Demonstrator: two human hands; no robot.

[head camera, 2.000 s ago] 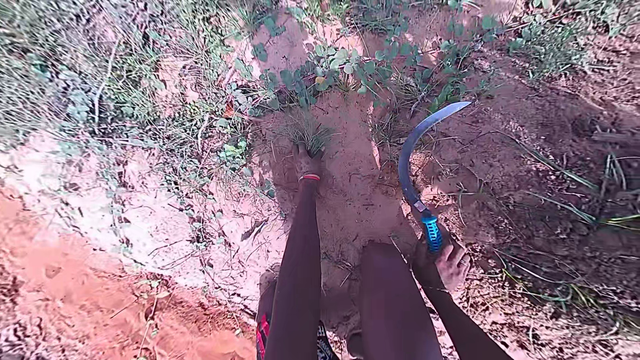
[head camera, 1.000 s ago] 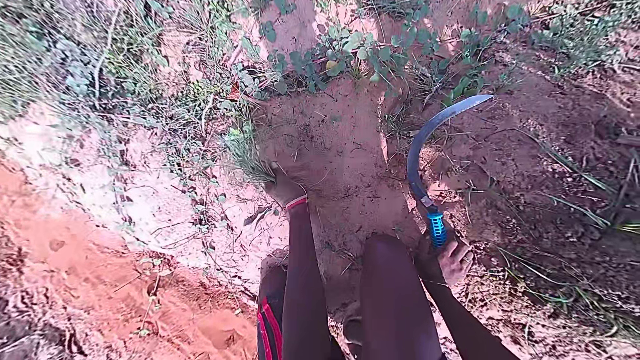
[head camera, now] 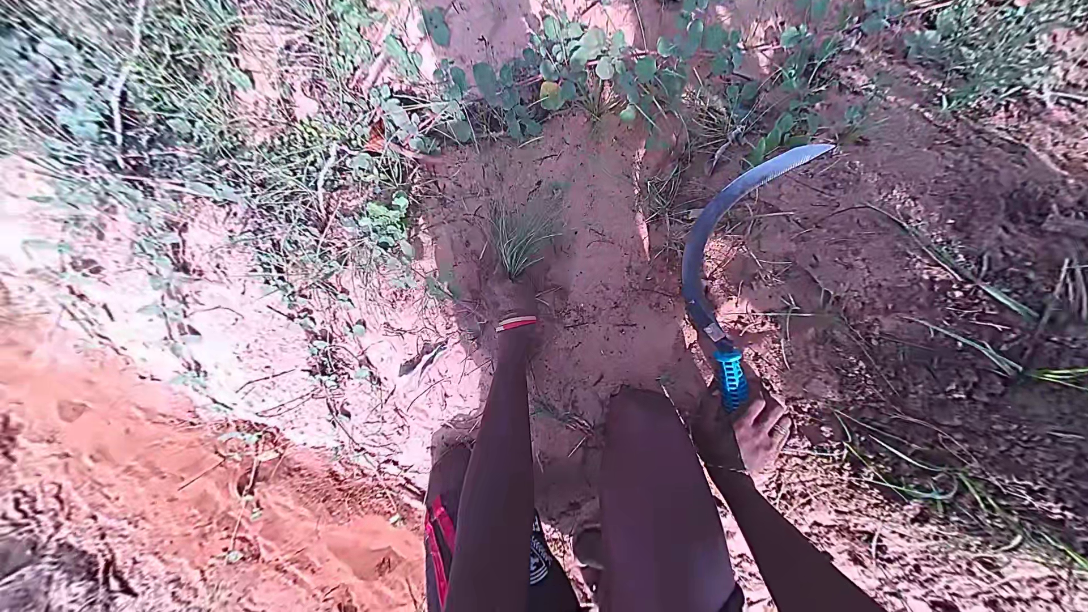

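Note:
My right hand [head camera: 750, 422] is closed round the blue handle [head camera: 731, 381] of a sickle, at the right of my knee. Its curved, toothed metal blade [head camera: 702, 242] points up and to the right, over the soil. My left hand [head camera: 515, 294], with a red and white band at the wrist, is at the base of a small tuft of thin grass [head camera: 521, 240] in front of me. The fingers blend into the shaded soil, so their grip on the tuft cannot be made out.
Low leafy plants [head camera: 595, 64] run across the top. Denser grass and weeds [head camera: 212, 110] grow at the upper left. Loose orange soil [head camera: 323, 527] lies at the lower left, and long grass blades [head camera: 918, 484] lie at the right. My knee [head camera: 659, 476] is between my arms.
My left hand moved left and back with grass at it, and is now further right again at a tuft. My right hand still holds the sickle in nearly the same place.

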